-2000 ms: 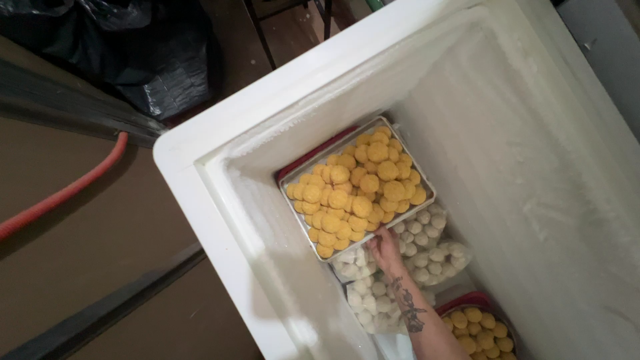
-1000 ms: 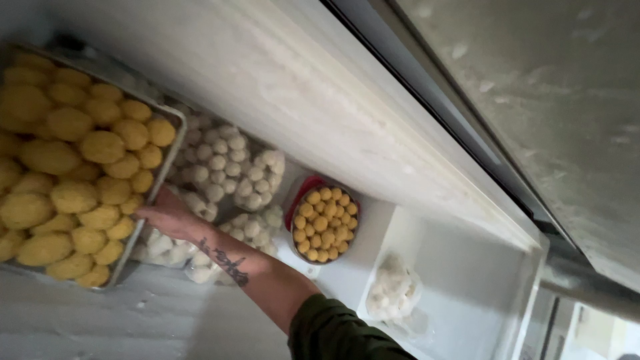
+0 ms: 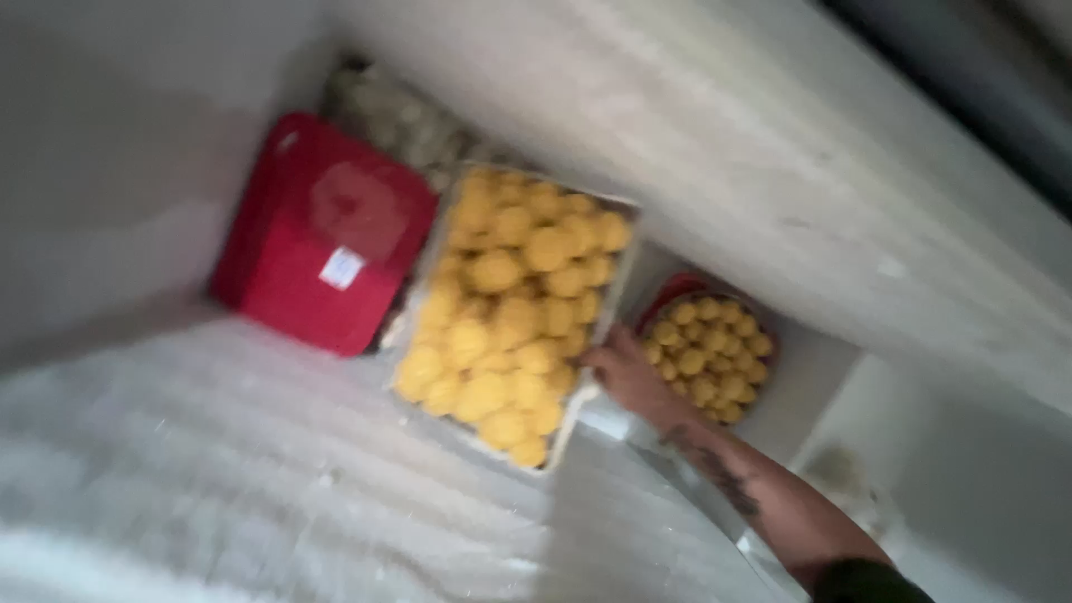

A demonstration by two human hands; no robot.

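Note:
My right hand (image 3: 624, 368) grips the near short edge of a shallow metal tray (image 3: 621, 264), its arm reaching in from the lower right. The tray is heaped with round yellow balls (image 3: 494, 318), probably food, and lies slanted inside a deep white chest freezer. Part of my fingers is hidden at the rim. My left hand is out of view. Blur softens the whole picture.
Beyond the tray lies a red plastic lid or container (image 3: 360, 209) with a white label. Bagged pale balls (image 3: 402, 126) sit beside it. A round container of yellow balls (image 3: 712, 352) stands right of my hand. The freezer wall (image 3: 670, 151) rises behind; a pale bag (image 3: 837, 477) shows lower right.
The tray has moved off the red lid or container, which now shows, and over the place where bags of pale balls showed. My right hand stays on its edge. The view has swung round.

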